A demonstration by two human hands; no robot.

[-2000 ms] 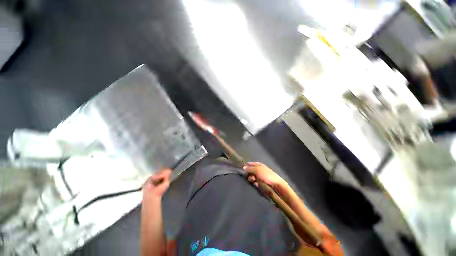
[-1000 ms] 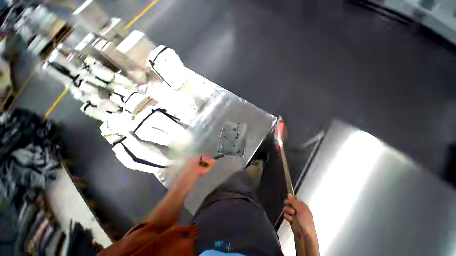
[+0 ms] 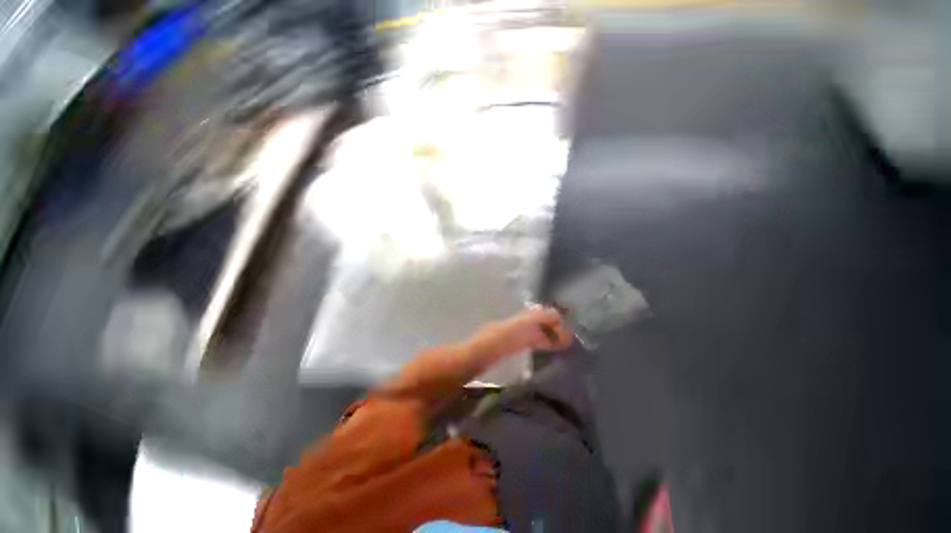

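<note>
The view is blurred. My left hand (image 3: 542,328) is closed at the thin handle of the dustpan; the handle itself is hardly visible. The grey-silver dustpan pan (image 3: 607,299) shows just beyond my left hand, over the dark floor beside the platform, with a few small dark marks in it. A red-pink piece, which looks like the broom head (image 3: 657,512), is cut off by the bottom edge, right of my legs. My right hand is out of the picture.
A low silver platform (image 3: 381,328) with white bundles (image 3: 386,193) lies ahead and left. A long pale table edge (image 3: 266,213) with dark blurred material is further left. A white surface (image 3: 188,495) is at bottom left. Grey floor (image 3: 772,312) lies right.
The view has swung round. The dustpan is now right of the platform instead of in front of it. My right hand has left the picture, and the red broom head shows only at the bottom edge.
</note>
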